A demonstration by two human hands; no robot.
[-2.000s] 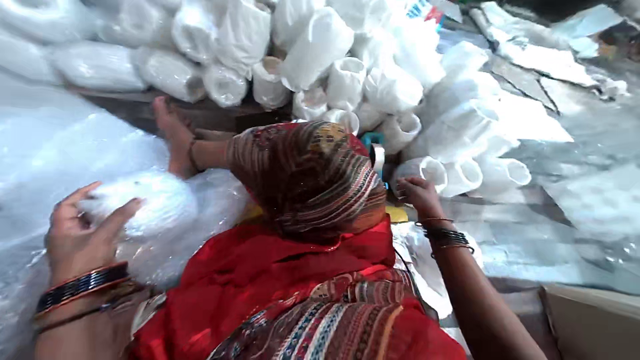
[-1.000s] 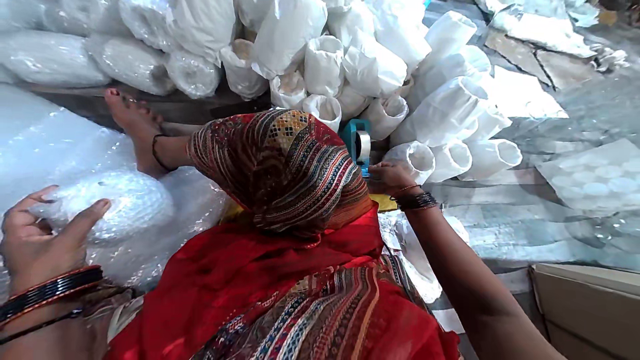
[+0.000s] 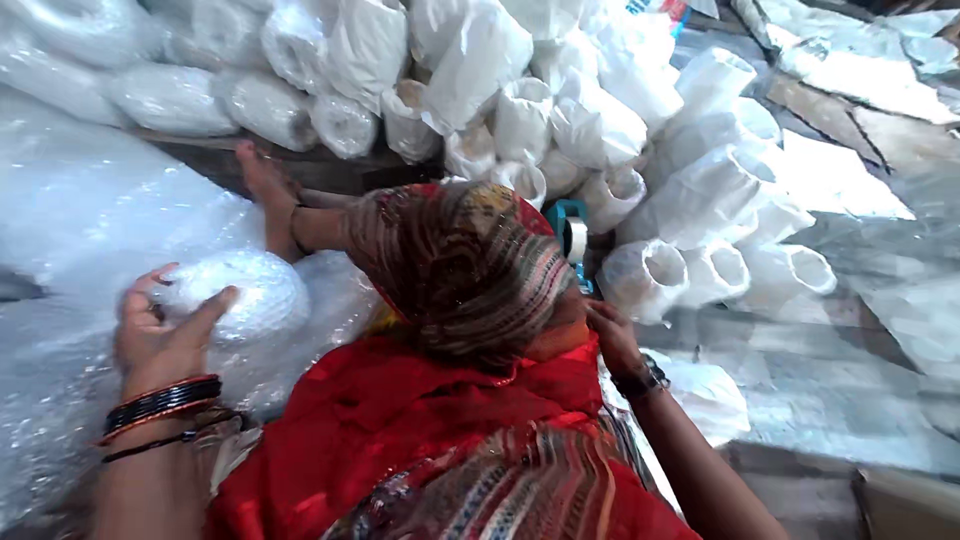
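Observation:
My left hand [image 3: 169, 322] grips a bubble-wrapped bundle [image 3: 251, 292], thumb on top and fingers at its left side. The bundle rests on a spread of bubble wrap [image 3: 97, 195] to my left. My right hand [image 3: 616, 337] is beside my bent knee, just below a teal tape dispenser [image 3: 566, 214] that carries a roll of tape [image 3: 576, 240]. The fingertips of that hand are partly hidden by the knee, so whether they hold anything cannot be told.
White wrapped hollow cylinders [image 3: 523, 120] stand and lean beyond my knee. Bubble-wrapped rolls [image 3: 172, 97] lie in rows at the upper left. Plastic sheeting [image 3: 780, 375] covers the floor at right, with a cardboard box [image 3: 911, 502] at the lower right. My bare foot [image 3: 266, 180] is beside the bubble wrap.
My right hand was by the tape dispenser, near the white cylinders; it is now lower, against my knee. The left hand keeps its hold on the bundle.

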